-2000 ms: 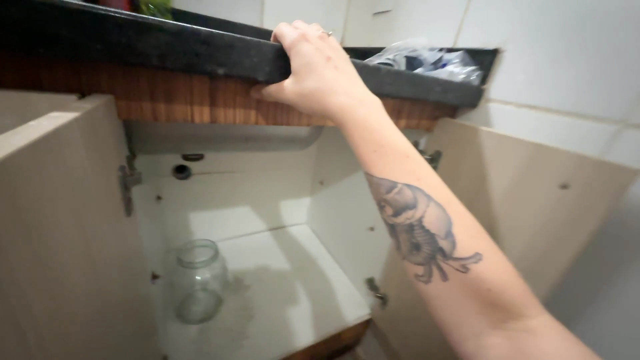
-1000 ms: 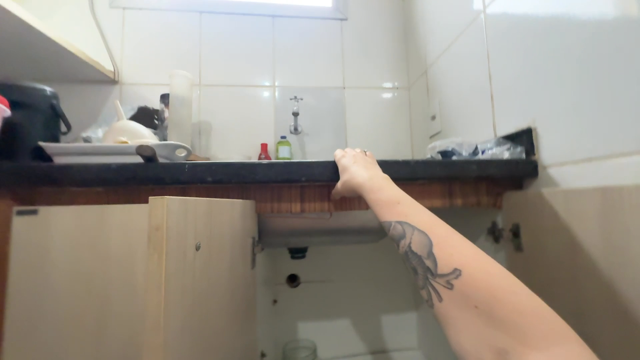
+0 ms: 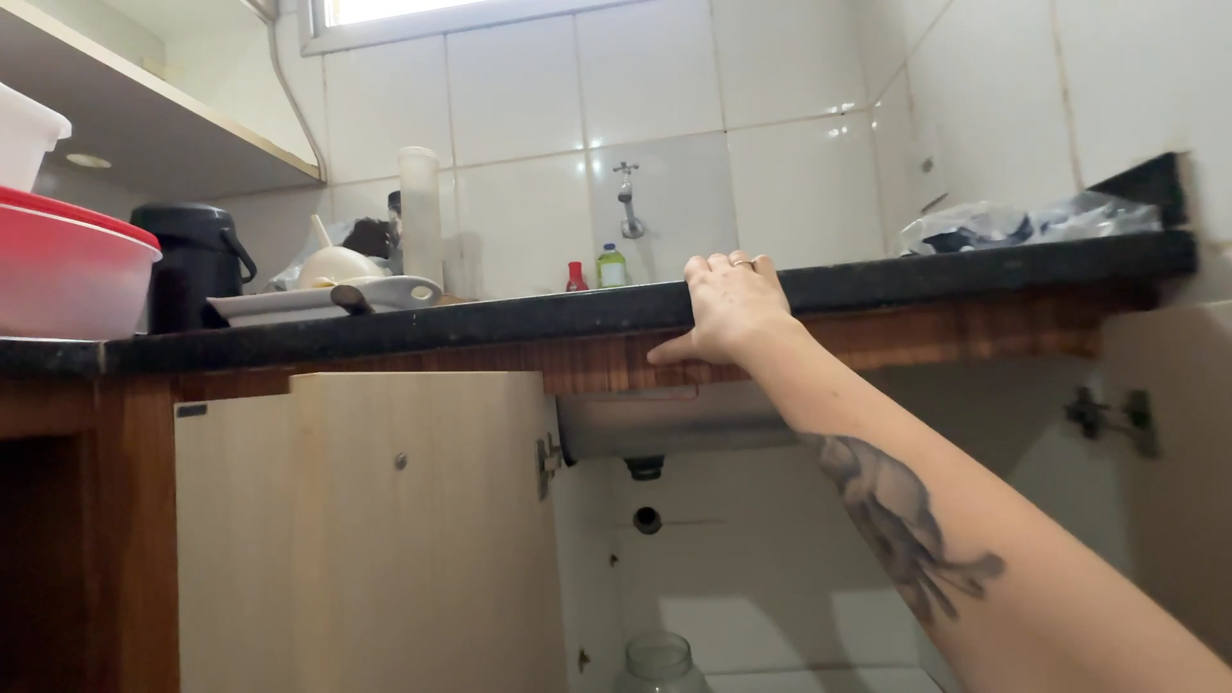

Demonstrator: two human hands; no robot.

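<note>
My right hand [image 3: 736, 308] grips the front edge of the black stone countertop [image 3: 539, 310], fingers over the top and thumb against the wooden strip below. A ring is on one finger and a tattoo marks the forearm. My left hand is out of view. Under the counter, the cabinet stands open, its left door [image 3: 423, 520] swung outward. Inside are the underside of a metal sink [image 3: 664, 423], its drain fitting [image 3: 645, 469], a pipe opening [image 3: 647, 521] in the back panel and a clear glass jar [image 3: 659, 664], partly cut off by the frame.
On the counter stand a black thermal jug [image 3: 192, 265], a white tray [image 3: 289, 305], a green bottle [image 3: 611, 267], a red bottle [image 3: 576, 277] and plastic bags [image 3: 1039, 223]. A red-rimmed tub [image 3: 72, 274] is at left, a wall tap [image 3: 628, 207] behind. The right door [image 3: 1179, 462] hangs open.
My right hand stays on the countertop edge. The view has tilted up from the cabinet floor, then shifted so that more of the left side shows.
</note>
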